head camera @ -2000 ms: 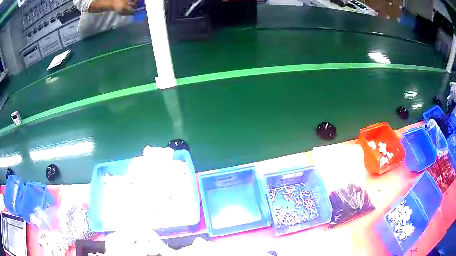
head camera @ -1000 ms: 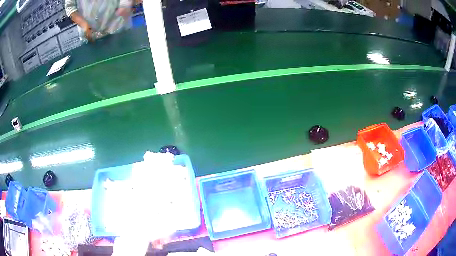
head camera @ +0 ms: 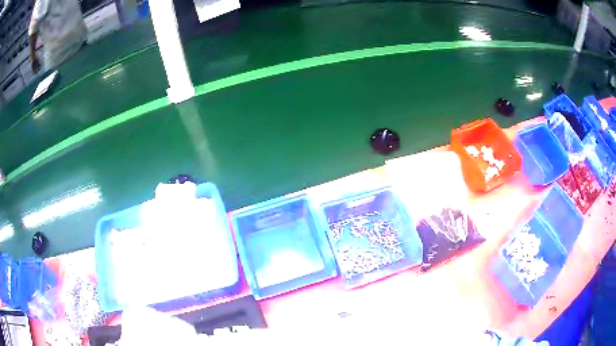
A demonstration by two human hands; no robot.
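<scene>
A white, overexposed shape, which looks like my gloved left hand (head camera: 150, 328), is cut off by the bottom edge. It overlaps the black tray (head camera: 226, 313), which holds small white pieces. Its fingers and anything in them cannot be made out. The wide light blue bin (head camera: 101, 267) just beyond is heaped with white parts (head camera: 172, 246). A square blue bin (head camera: 280, 236) has a bright white patch at its bottom. The metal-piece bin (head camera: 368, 246) holds scattered small silvery pieces. No right hand can be made out; the bench front is washed out.
A bag of dark parts (head camera: 449, 236), a red-orange bin (head camera: 485, 155) with white pieces and several blue bins stand right. Small blue bins (head camera: 27, 280) and a glittery heap (head camera: 81, 301) lie left. Black round pieces (head camera: 385, 140) sit on the green belt (head camera: 290, 128). A person (head camera: 59, 30) is beyond.
The view has shifted, so bins and belt sit further left and higher. The white shape over the tray has moved left in the picture. A blue-white patch now shows at the bottom right edge.
</scene>
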